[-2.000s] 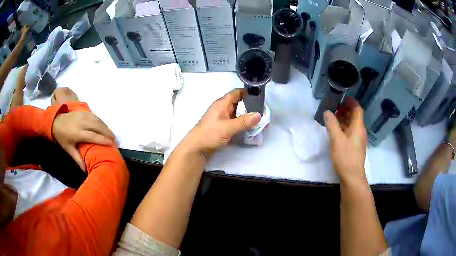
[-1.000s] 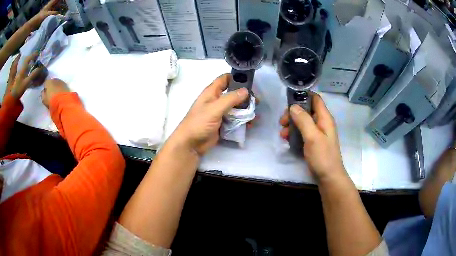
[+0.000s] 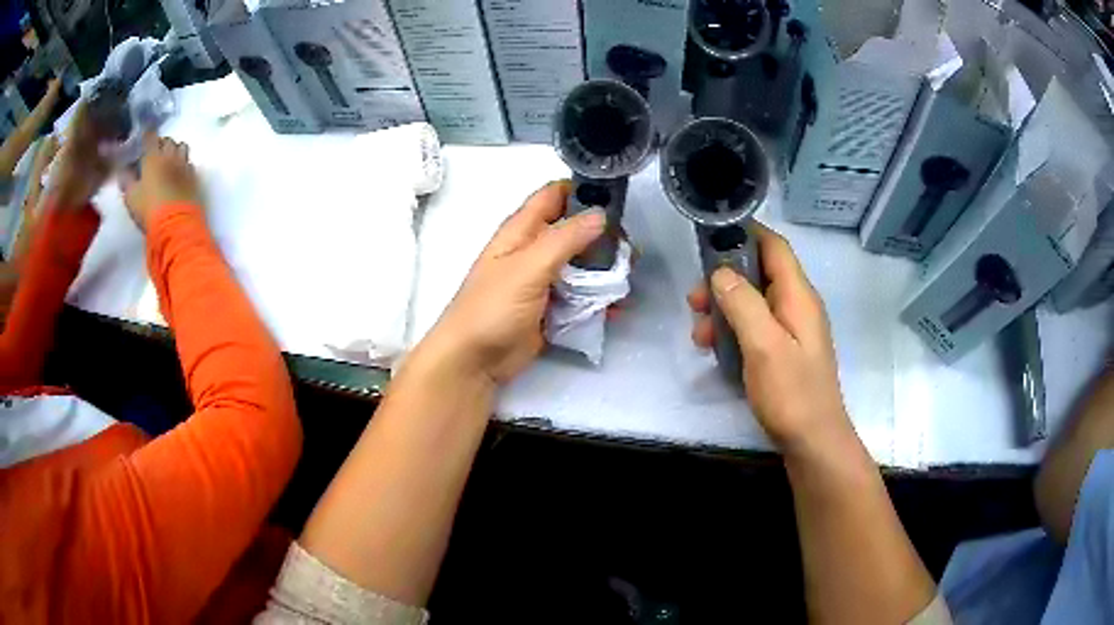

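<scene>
My left hand [image 3: 507, 287] grips a dark grey handheld fan [image 3: 604, 131] by its handle. A crinkled white protective bag [image 3: 589, 299] is around the lower part of that handle. My right hand [image 3: 770, 324] grips a second dark grey handheld fan [image 3: 715, 173] by its handle, with no bag visible on it. Both fans are upright, side by side with a small gap, their round heads facing me. Each has a small dark oval on the handle below the head. My fingers hide parts of both handles.
A standing grey unit [image 3: 729, 86] is behind the fans. Retail boxes [image 3: 446, 67] line the back, and open-flapped boxes [image 3: 996, 263] stand at right. A rolled white wrap [image 3: 354, 244] lies left. A slim dark bar [image 3: 1027, 379] lies far right. Orange sleeves [image 3: 232, 354] are at left, a blue sleeve at right.
Over two seconds my right hand has brought its fan left, beside the other one. Since one second ago its head has turned slightly and shifted left. The orange-sleeved arms have moved.
</scene>
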